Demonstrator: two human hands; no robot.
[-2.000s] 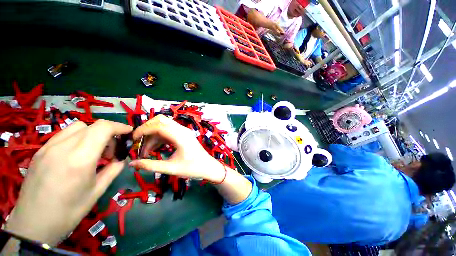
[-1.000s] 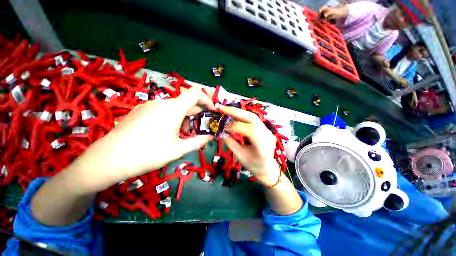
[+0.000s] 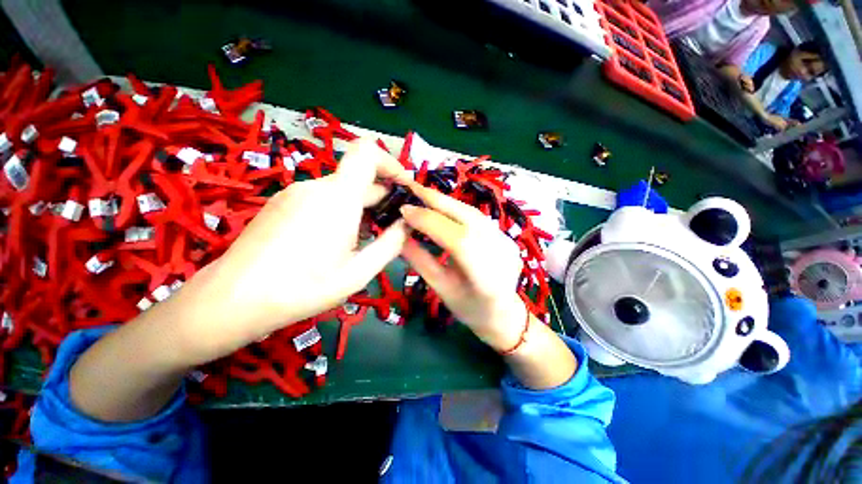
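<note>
My left hand (image 3: 307,232) and my right hand (image 3: 468,255) meet over the bench, their fingertips closed around a small black watch body (image 3: 389,203). The fingers hide much of it, and no gold or white inside shows. A large heap of red spring clamps (image 3: 161,203) with white labels lies left of and beneath my left arm. A smaller pile of clamped units (image 3: 491,203), red clamps with black blocks, lies behind and beside my right hand.
A white bear-faced fan (image 3: 652,302) stands right of my right hand. Several black-and-gold units (image 3: 467,119) lie on the dark green belt (image 3: 321,66). A red tray (image 3: 647,57) and a white tray (image 3: 567,21) are across the line. A person in a blue smock (image 3: 680,430) is at the right.
The watch body was open, with gold and white showing between my hands. Now it looks closed and black. The camera view has shifted slightly since one second ago.
</note>
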